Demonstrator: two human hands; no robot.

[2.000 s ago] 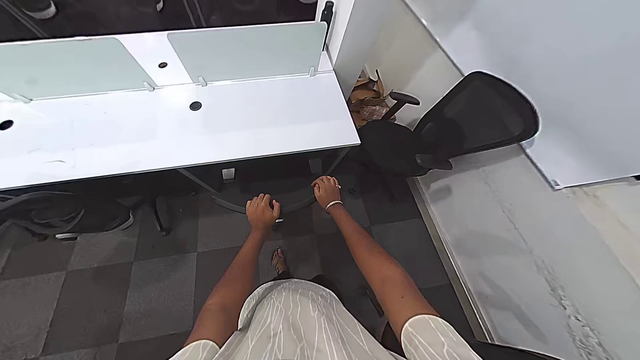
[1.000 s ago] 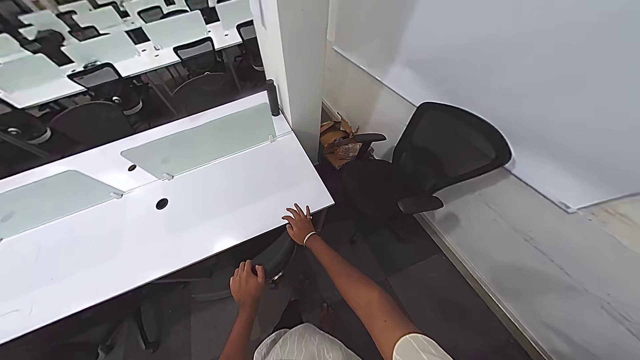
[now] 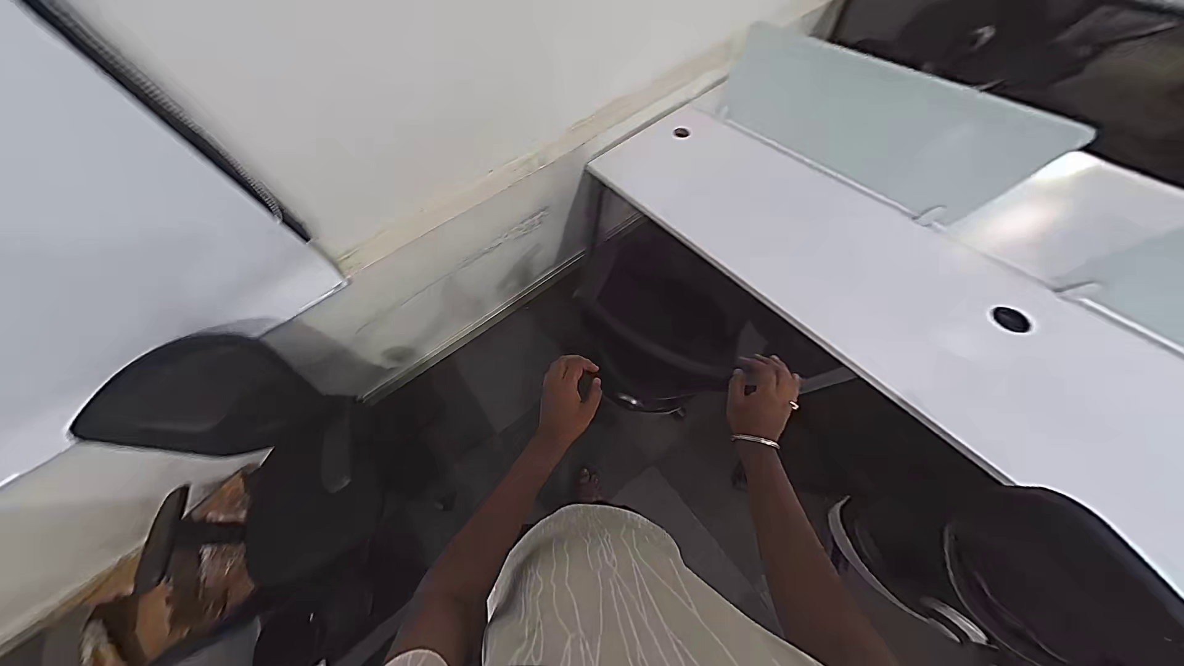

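My left hand (image 3: 568,400) is raised over the dark floor, its fingers curled and a gap between thumb and forefinger; nothing shows in it. To its right, my right hand (image 3: 764,398), with a bangle at the wrist and a ring, has bent fingers beside the curved rim of a black chair (image 3: 661,310) under the white desk (image 3: 795,240). Whether those fingers touch the rim cannot be told. The desk's front edge runs just beyond the right hand.
A black mesh office chair (image 3: 208,393) stands at the left by the wall, near torn brown cardboard (image 3: 153,615). More dark chairs (image 3: 1064,573) are at the lower right. Frosted dividers (image 3: 906,120) stand on the desk. A white board (image 3: 120,231) hangs at the left.
The view has swung widely to another desk beside the wall. My right hand, earlier spread at a desk corner, now has its fingers bent beside a chair under this desk.
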